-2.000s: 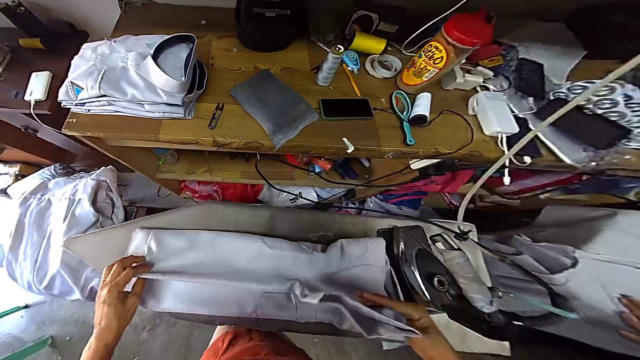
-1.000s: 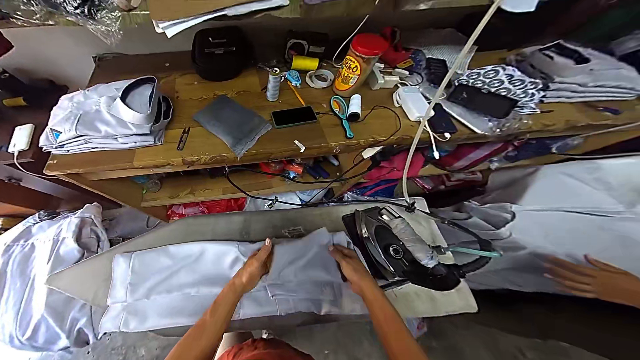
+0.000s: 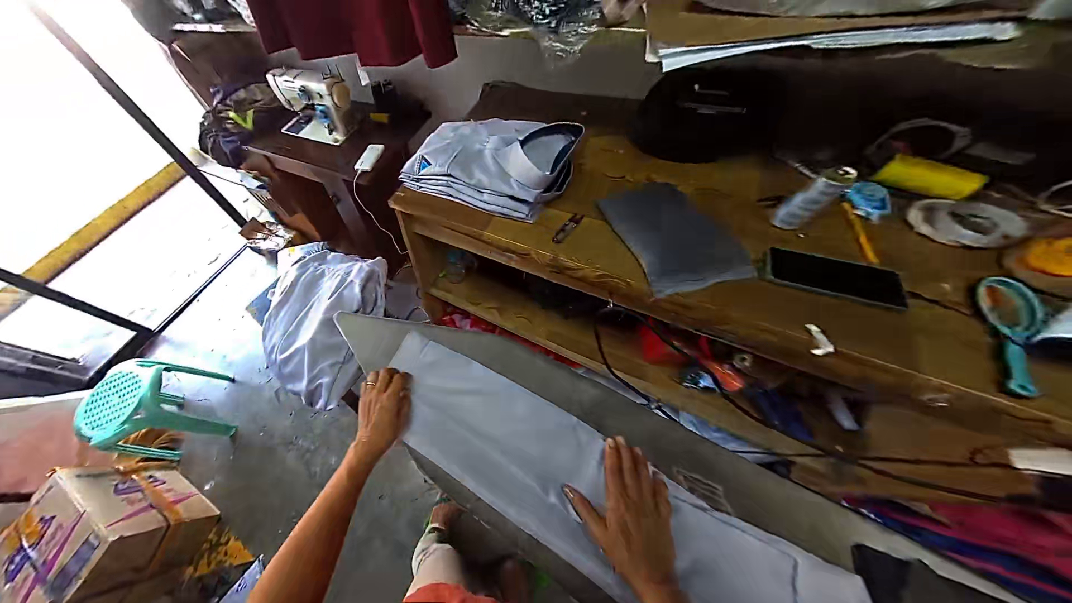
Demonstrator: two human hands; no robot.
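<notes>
A light grey folded garment [image 3: 519, 444] lies lengthwise on the ironing board [image 3: 544, 377]. My left hand [image 3: 383, 408] is at the garment's far left end, fingers together over its edge; whether it pinches the cloth cannot be told. My right hand [image 3: 628, 511] rests flat on the middle of the garment, thumb apart from the fingers, holding nothing. A small dark piece [image 3: 904, 578] shows at the garment's right end, at the bottom edge of the view.
Behind the board runs a wooden table [image 3: 536, 255] with folded shirts [image 3: 494, 167], a grey cloth [image 3: 670, 239], a phone [image 3: 837, 276] and scissors [image 3: 1011, 335]. At left are a bundle of cloth [image 3: 322, 327], a green plastic stool [image 3: 138, 406], a cardboard box [image 3: 109, 528] and a sewing machine [image 3: 314, 105].
The view has swung left, and the iron is out of sight. My left hand has moved from the garment's middle to its left end. My right hand now lies flat on the cloth.
</notes>
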